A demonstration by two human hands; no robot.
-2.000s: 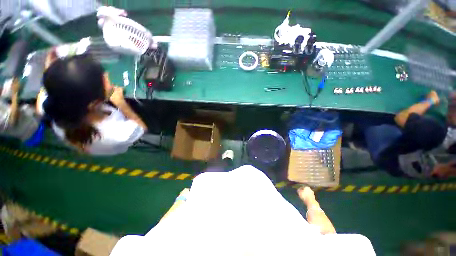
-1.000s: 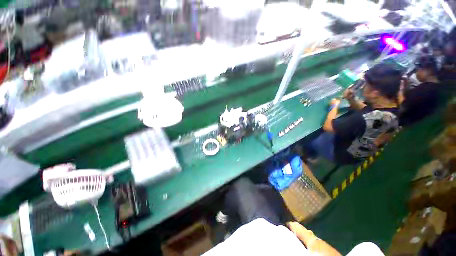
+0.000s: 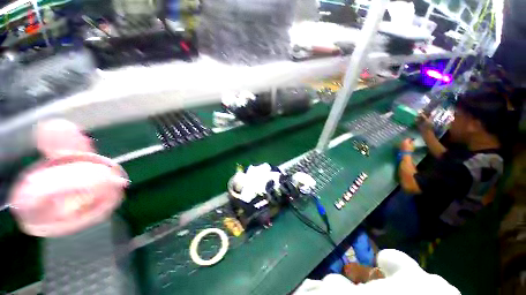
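The black bench unit [image 3: 256, 207] stands on the green bench with crumpled white wipes [image 3: 262, 177] on top. A clear round jar with a white top [image 3: 304, 182] is at its right. A blue-ended tool on black cable [image 3: 320, 208] lies beside it. A white tape ring [image 3: 209, 246] lies flat to the left. A row of small modules [image 3: 350, 191] lies farther right. A blurred, skin-toned patch, perhaps my right hand [image 3: 362, 273], shows at the bottom by my white clothing; its fingers cannot be made out. My left hand is not in view.
A pink fan [image 3: 69, 193] is close at the left, above a grey tray stack [image 3: 86, 259]. A metal post [image 3: 350, 80] rises behind the bench. Blister trays [image 3: 323, 167] lie behind the unit. A person in a dark shirt [image 3: 473, 173] sits at the right. A blue bag [image 3: 362, 249] is below the bench edge.
The view has turned and moved closer to the bench unit; the fan and tray stack now look larger at the left. My right hand, clear earlier, is now blurred or hidden. My left hand has left view.
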